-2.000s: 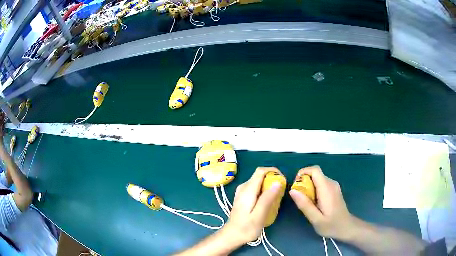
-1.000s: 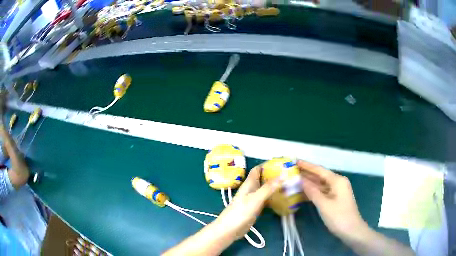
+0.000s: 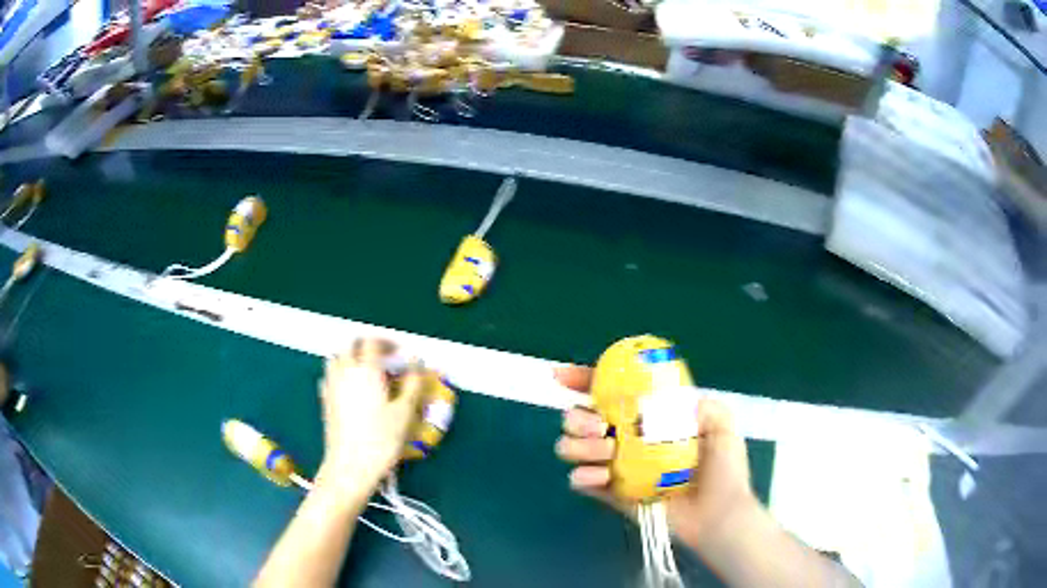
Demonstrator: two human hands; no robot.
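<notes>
My right hand (image 3: 718, 471) holds a yellow round unit (image 3: 649, 419) with blue and white patches up above the green bench; its white cords hang down. My left hand (image 3: 365, 414) is over another yellow unit (image 3: 434, 416) on the bench, fingers around its upper left side, hiding part of it; its white cords trail down to the right. A slim yellow unit (image 3: 258, 451) with white and blue bands lies left of my left hand, its cord running right.
A pale rail (image 3: 287, 327) separates the bench from the belt, where yellow units (image 3: 468, 271) (image 3: 245, 224) lie. Pale paper (image 3: 855, 505) lies at right. A wrapped white block (image 3: 918, 230) stands beyond. Mixed stock (image 3: 436, 46) is heaped across. An open carton (image 3: 69, 540) is lower left.
Both hands were together at one round unit. My left hand has moved left onto the unit on the bench. My right hand now holds the round unit alone, and the view has shifted.
</notes>
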